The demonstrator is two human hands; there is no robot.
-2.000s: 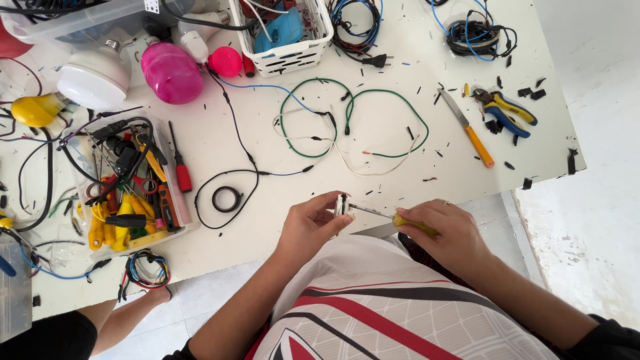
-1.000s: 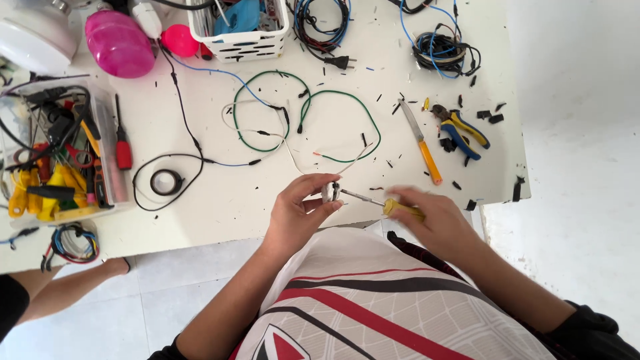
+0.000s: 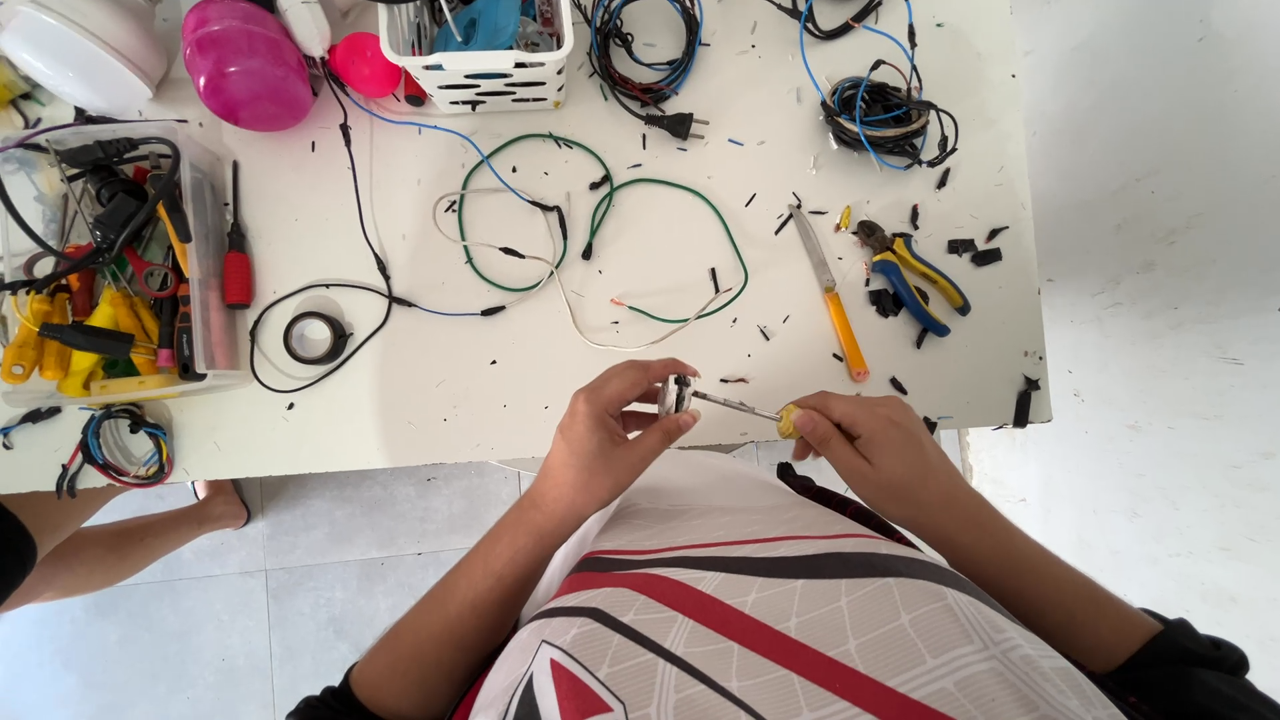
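My left hand [image 3: 622, 425] pinches a small white and black electrical part [image 3: 676, 395] between thumb and fingers at the table's front edge. My right hand [image 3: 865, 440] grips the yellow handle of a screwdriver [image 3: 740, 404], whose shaft points left and reaches the part; whether the tip sits in a screw is too small to tell. Beyond the hands lie a green wire [image 3: 745, 262] and a white wire [image 3: 580, 335], loosely looped. To the right are a knife with an orange handle [image 3: 846, 335] and blue and yellow cutting pliers [image 3: 915, 280].
A clear bin of tools [image 3: 225, 345], a red screwdriver [image 3: 237, 275] and a roll of black tape [image 3: 314, 338] are at left. A white basket [image 3: 490, 85], pink bulb [image 3: 247, 65] and coiled cables [image 3: 645, 50] stand farther back. Another person's leg [image 3: 130, 540] shows at lower left.
The view has shifted to the right since the oldest frame. My right hand has shifted its hold on the screwdriver handle; my left hand still holds the small part.
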